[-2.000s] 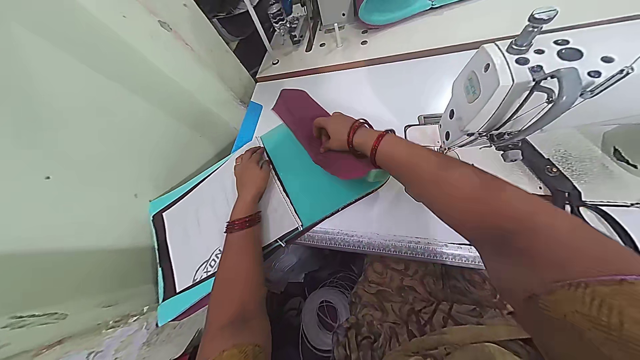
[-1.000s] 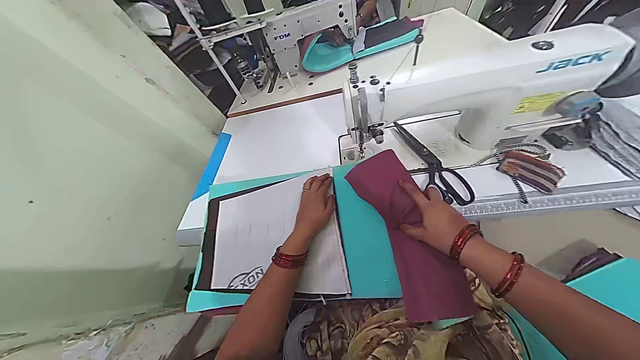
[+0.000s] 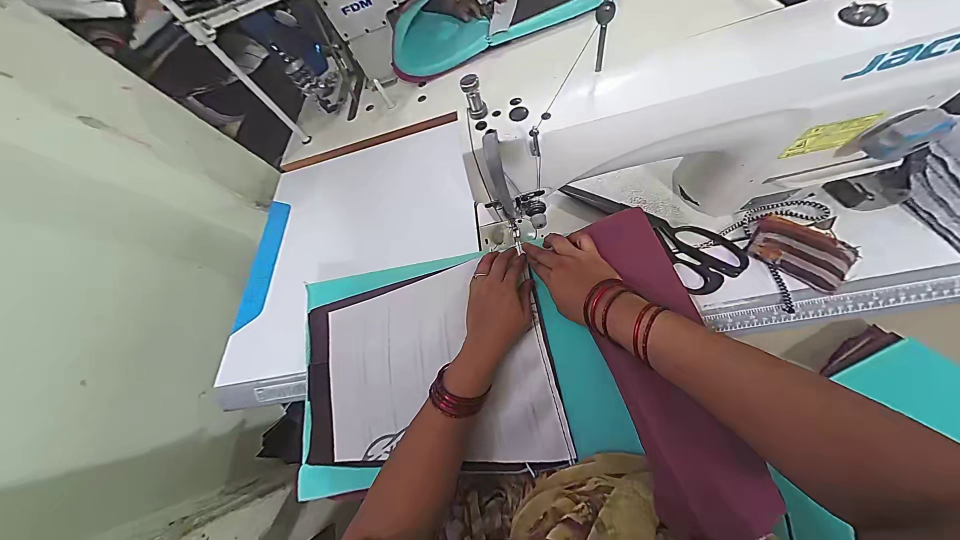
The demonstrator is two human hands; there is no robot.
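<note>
My left hand (image 3: pixel 499 307) lies flat on a white fabric panel (image 3: pixel 420 360) with a printed mark, its fingertips near the presser foot (image 3: pixel 516 234) of a sewing machine (image 3: pixel 645 112). The white panel lies over a dark layer and turquoise fabric (image 3: pixel 589 390). Beside it, my right hand (image 3: pixel 570 274) presses on the turquoise fabric with fingertips just right of the foot. A maroon fabric piece (image 3: pixel 675 397) runs under my right wrist and hangs toward my lap. The front edge of the layers reaches the foot; whether the foot is down on them I cannot tell.
Black-handled scissors (image 3: pixel 705 259) and a striped cloth scrap (image 3: pixel 804 251) lie right of the needle. A ruler strip (image 3: pixel 847 304) lines the table's front edge. A second machine (image 3: pixel 360 22) stands behind, with another person's hand near turquoise fabric (image 3: pixel 442 45). A wall (image 3: pixel 112 262) is at left.
The layered fabric has moved up to the needle area. My right hand has left the middle of the maroon piece and is now by the presser foot, near my left hand. The view has shifted closer.
</note>
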